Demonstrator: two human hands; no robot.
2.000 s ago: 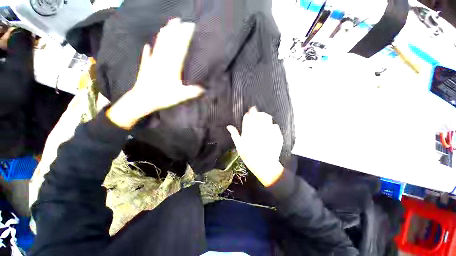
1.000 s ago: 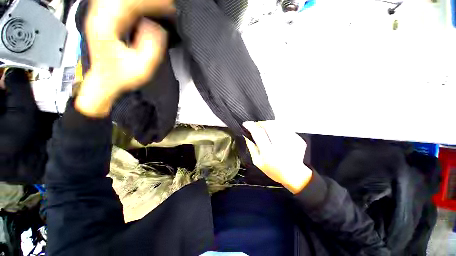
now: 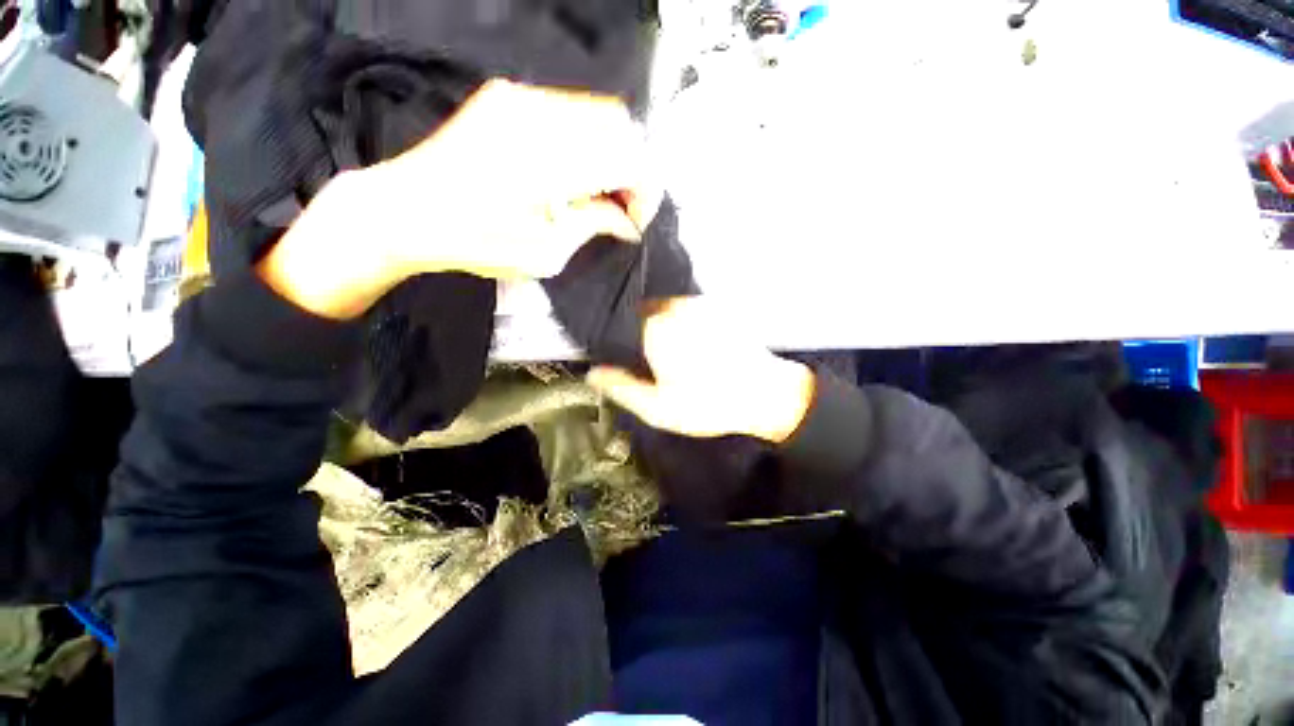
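A dark, finely ribbed garment (image 3: 270, 128) is bunched on the white table at the upper left, with a dark end hanging over the table's front edge. A narrow dark sleeve or cuff end (image 3: 613, 291) lies between my hands. My left hand (image 3: 497, 185) reaches across the garment and grips this piece at its upper part, fingers curled. My right hand (image 3: 717, 372) pinches the lower end of the same piece near the table's front edge. Both hands look washed out by bright light. The needle area is not in view.
The white table (image 3: 965, 199) runs to the right, with red-handled snips (image 3: 1277, 168) at its far right. A grey box with a fan grille (image 3: 71, 149) stands at left. Khaki frayed cloth (image 3: 412, 567) lies at my lap. Black garments (image 3: 1135, 482) and a red stool (image 3: 1256, 454) are at right.
The ribbed piece, spread out under my hands and then hanging toward my right hand, is now gathered between both hands. My left hand has moved right and down onto it.
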